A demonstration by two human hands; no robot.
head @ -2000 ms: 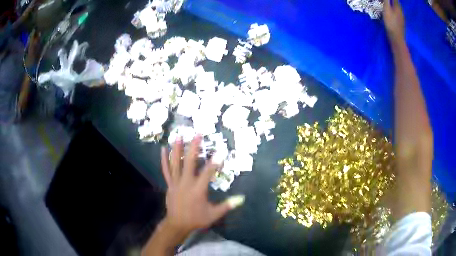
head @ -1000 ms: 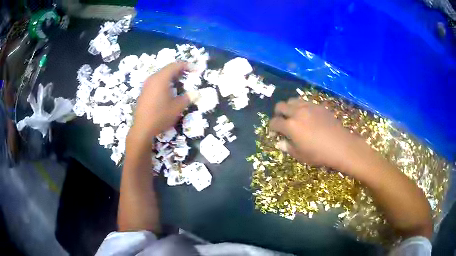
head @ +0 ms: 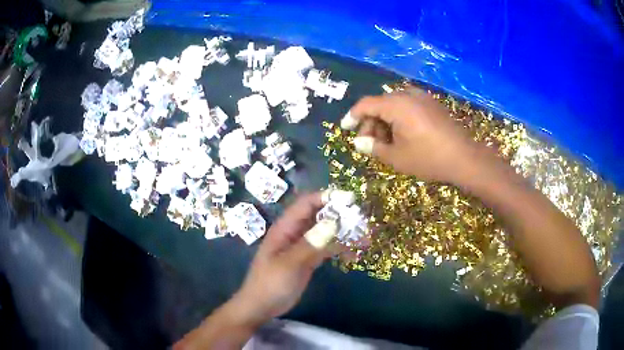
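Observation:
My left hand (head: 291,246), with white covers on thumb and fingertip, grips a white plastic housing (head: 350,217) at the near left edge of the brass pile. My right hand (head: 410,137) is over the upper left part of the pile of brass pieces (head: 417,219). Its thumb and index finger, with white tips, are a little apart and curved towards each other; whether a tiny brass piece is between them cannot be told. A loose heap of white housings (head: 164,147) lies on the dark table at left.
A blue sheet (head: 479,48) covers the far side behind the piles. A clear plastic bag of brass pieces (head: 561,184) lies at right, beside my right forearm. A limp white plastic bag (head: 44,157) hangs at the table's left edge. A green ring-shaped thing (head: 29,46) is at far left.
My left hand has moved from the heap towards the brass pile and now holds a white housing. My right hand has shifted slightly up and left, thumb and index finger now visible. The view has shifted.

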